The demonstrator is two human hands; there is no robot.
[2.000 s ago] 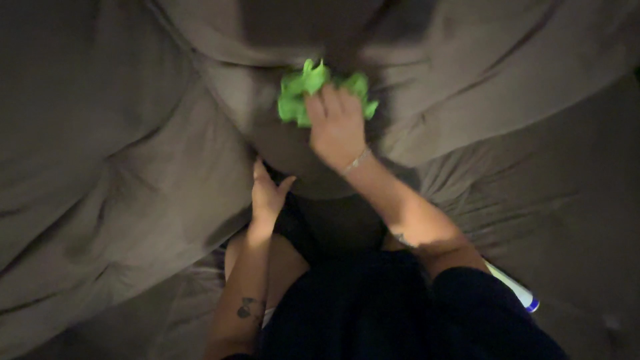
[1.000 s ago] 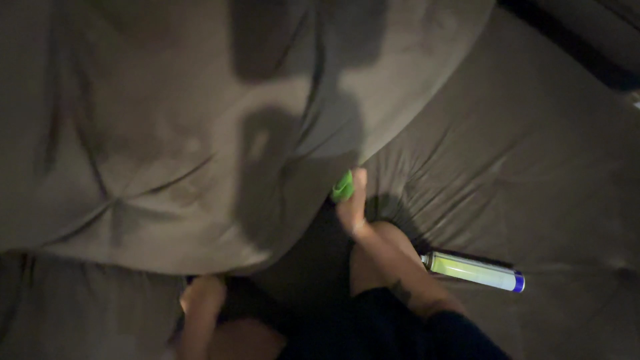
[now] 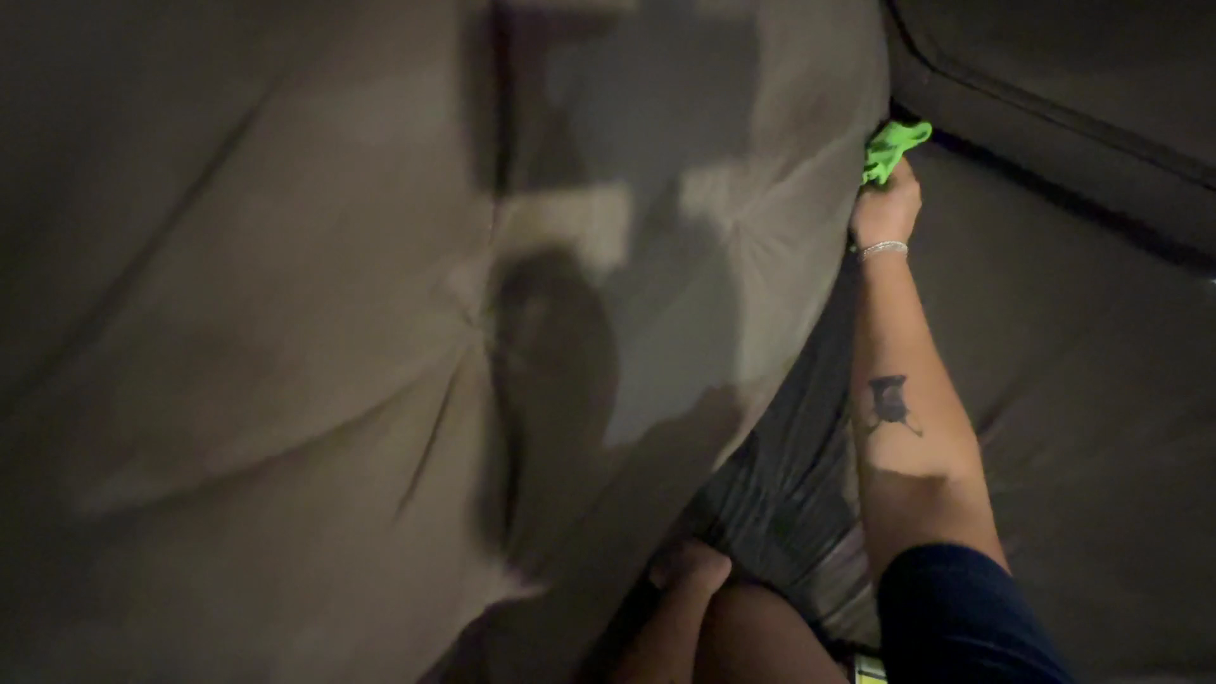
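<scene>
My right hand [image 3: 887, 209] is closed on a bright green cloth [image 3: 891, 152], at the right edge of a large grey-brown tufted cushion [image 3: 589, 228]. The cloth lies where the cushion's edge meets the seat, near a dark seam. Low in the view, my left hand [image 3: 695, 564] rests against the cushion's lower edge, just above my bare knee. Its fingers are hidden in shadow and behind the cushion, so what it grips does not show.
Grey couch upholstery [image 3: 1092, 380] spreads out on the right, with a padded, seamed section [image 3: 1064, 95] at the upper right. Part of a container [image 3: 868, 669] with a yellow-green label shows at the bottom edge. Shadows fall across the cushion.
My right hand, with the green cloth, has moved from the cushion's face to its right edge and then farther up along it. The view has shifted, and the container is now mostly out of frame.
</scene>
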